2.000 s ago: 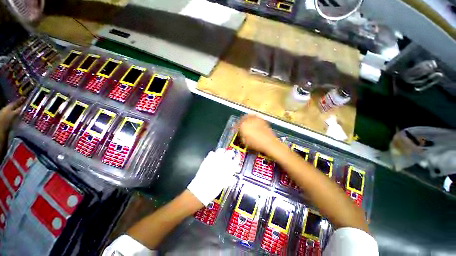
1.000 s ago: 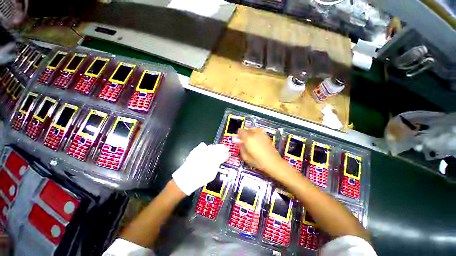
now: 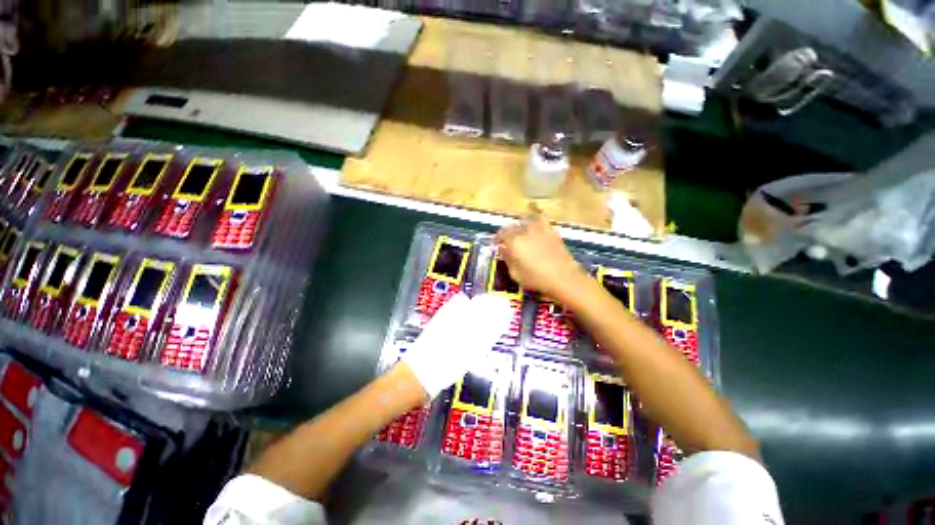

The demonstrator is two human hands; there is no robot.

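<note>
A clear tray [image 3: 408, 269] of red keypad phones with yellow frames lies on the dark green bench. My left hand [image 3: 458, 344], in a white glove, is at the lower end of the second phone [image 3: 504, 279] from the left in the back row. My bare right hand [image 3: 533, 254] is at its upper end, with fingers curled. The phone's dark screen shows between my hands. My fingertips are partly hidden, and any small item in them cannot be made out. My right forearm covers parts of other phones.
A stack of clear trays [image 3: 269, 308] with phones stands at left, beside red parts [image 3: 106, 448] on grey sheets. Beyond the bench's pale edge, a tan board [image 3: 431, 169] holds a white bottle [image 3: 546, 169], a red-marked bottle [image 3: 615, 162] and a white scrap [image 3: 629, 215]. A translucent bag [image 3: 810, 220] is at right.
Both hands have moved from the first phone in the back row to the second. The first phone is now mostly uncovered. The camera view has also shifted.
</note>
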